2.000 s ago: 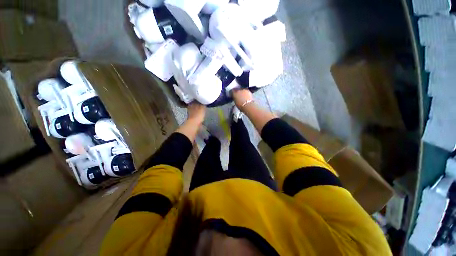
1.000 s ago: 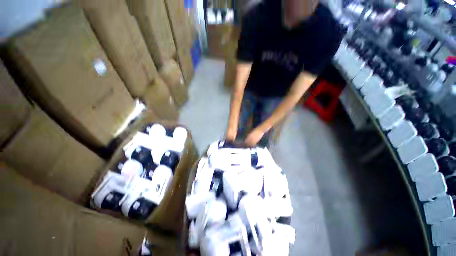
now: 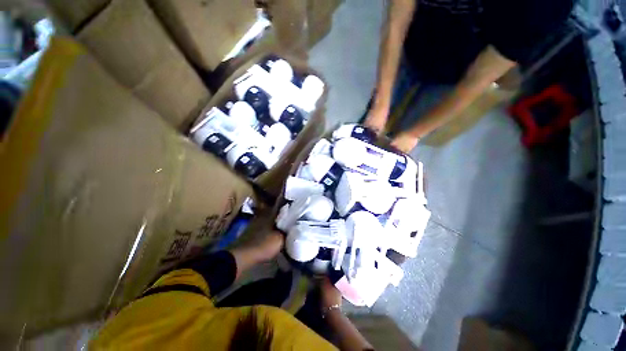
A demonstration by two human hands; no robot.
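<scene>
A carton heaped with white-and-black camera units point(image 3: 357, 206) stands in front of me, its walls mostly hidden under the heap. My left hand point(image 3: 272, 241) is at its near left rim. My right hand point(image 3: 331, 296) is at its near rim, below the heap. Both hands grip the carton edge, with the fingers largely hidden. Another person's two hands point(image 3: 390, 134) are on the far rim.
A second open carton of camera units point(image 3: 264, 116) stands close by on the left. A large brown carton point(image 3: 137, 185) with black print is at the near left. A red plastic stool point(image 3: 546, 115) is at the right, beside the curved line edge point(image 3: 611, 171).
The view has tilted back down, bringing my hands into sight again. The heaped carton appears higher in view than one second ago. The other person's hands remain at its far rim.
</scene>
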